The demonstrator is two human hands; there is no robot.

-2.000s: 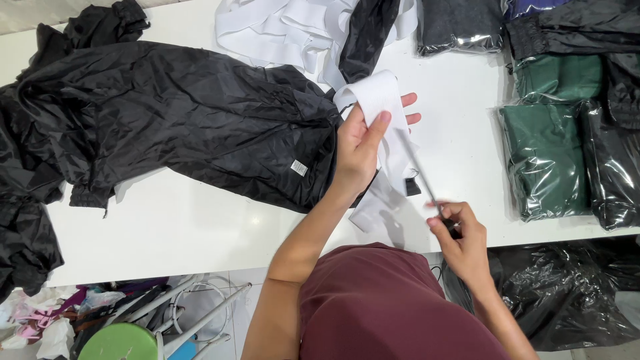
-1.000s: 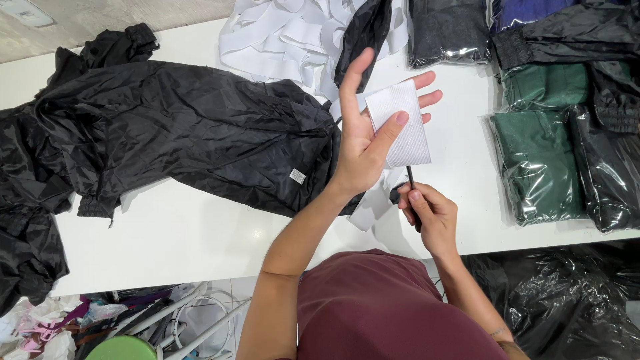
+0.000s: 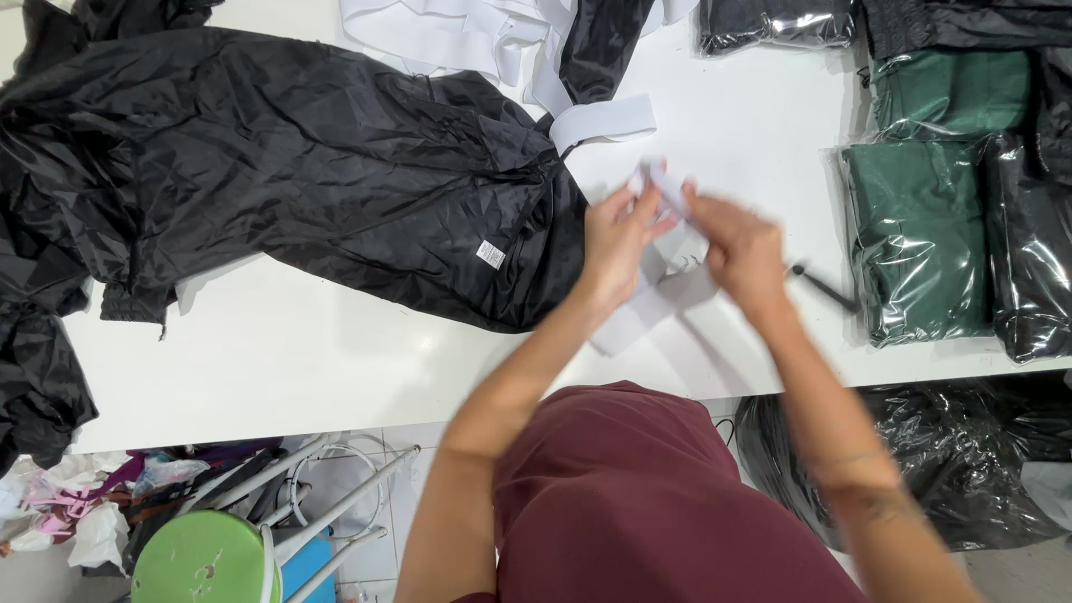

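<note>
Between both hands, above the white table, is a piece of white elastic band (image 3: 666,191), blurred by motion. My left hand (image 3: 621,230) pinches its left side with the fingertips; my right hand (image 3: 739,244) grips its right side. Below them a further white strip (image 3: 645,314) lies on the table, partly hidden by my hands. A cut end of wide white elastic (image 3: 605,121) rests above my left hand. To the left spreads a black nylon garment (image 3: 335,176) with a small white label (image 3: 491,255). A thin black tool (image 3: 826,289), its kind unclear, lies right of my right hand.
More white elastic (image 3: 435,33) is heaped at the table's far side beside black fabric (image 3: 603,46). Bagged green garments (image 3: 921,243) and black ones (image 3: 1034,251) line the right. Under the front edge are a green stool (image 3: 201,561), fabric scraps (image 3: 100,502) and a black plastic bag (image 3: 930,461).
My right hand has let go of the black-handled tool and moved up to the white band beside my left hand. A wide elastic end now lies loose on the table.
</note>
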